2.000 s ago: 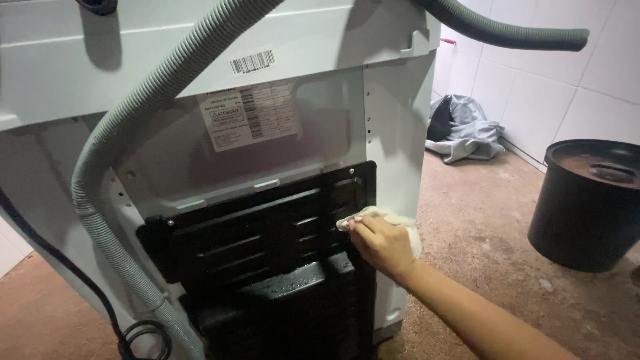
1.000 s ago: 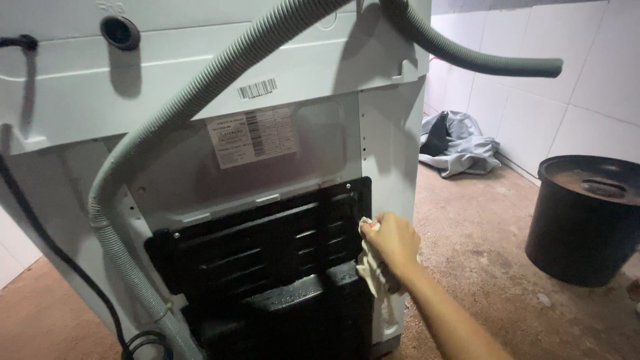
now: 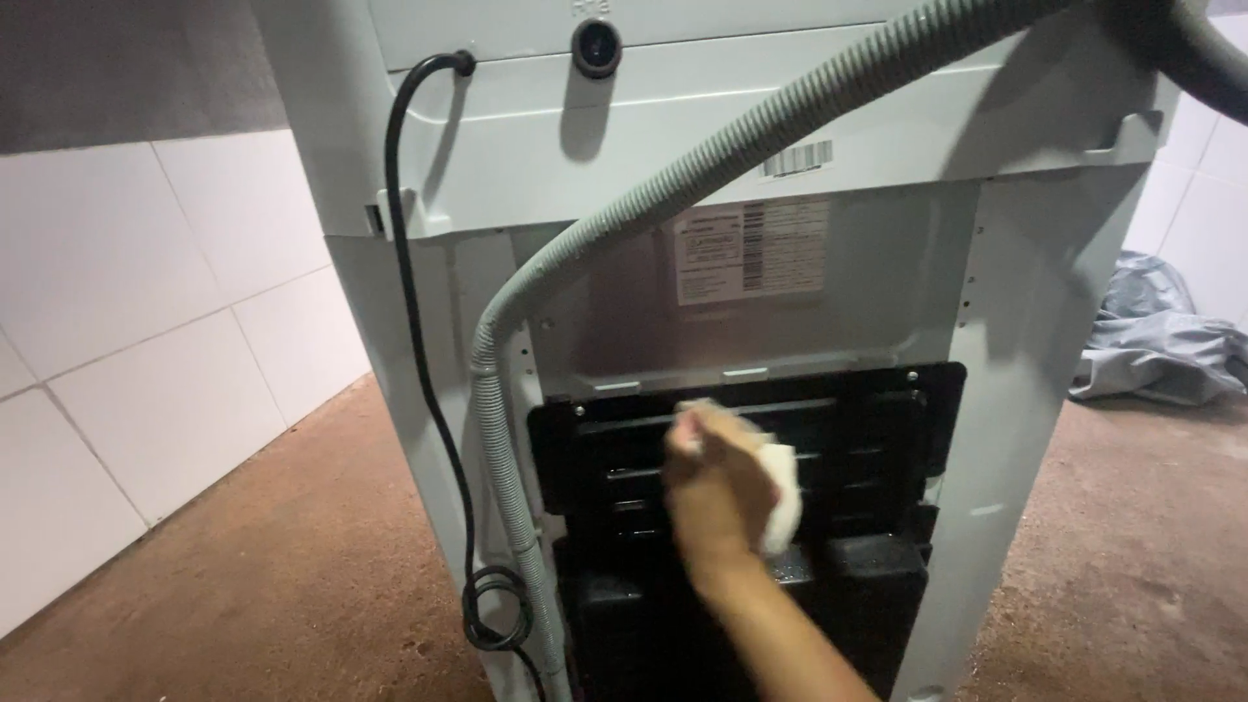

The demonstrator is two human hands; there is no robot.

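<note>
My right hand [image 3: 720, 487], blurred, grips a whitish cloth [image 3: 782, 502] in front of the black back panel [image 3: 877, 429] of a white washing machine [image 3: 1033, 292]. Whether the cloth touches the panel cannot be told. Small screws sit at the panel's upper corners. Above it is a metal plate with a printed label [image 3: 751, 251]. A grey corrugated drain hose [image 3: 643, 200] crosses the machine's back and runs down its left part. My left hand is not in view.
A black power cord [image 3: 414, 341] hangs at the left and is looped [image 3: 497, 606] low down. A dark round inlet [image 3: 596, 47] sticks out near the top. Grey crumpled fabric [image 3: 1155, 341] lies on the reddish floor [image 3: 1102, 507] at the right, by a white tiled wall [image 3: 175, 283].
My right hand has moved with the cloth from the black panel's right edge leftwards to its middle. The view has shifted left, and the black bucket has left the frame.
</note>
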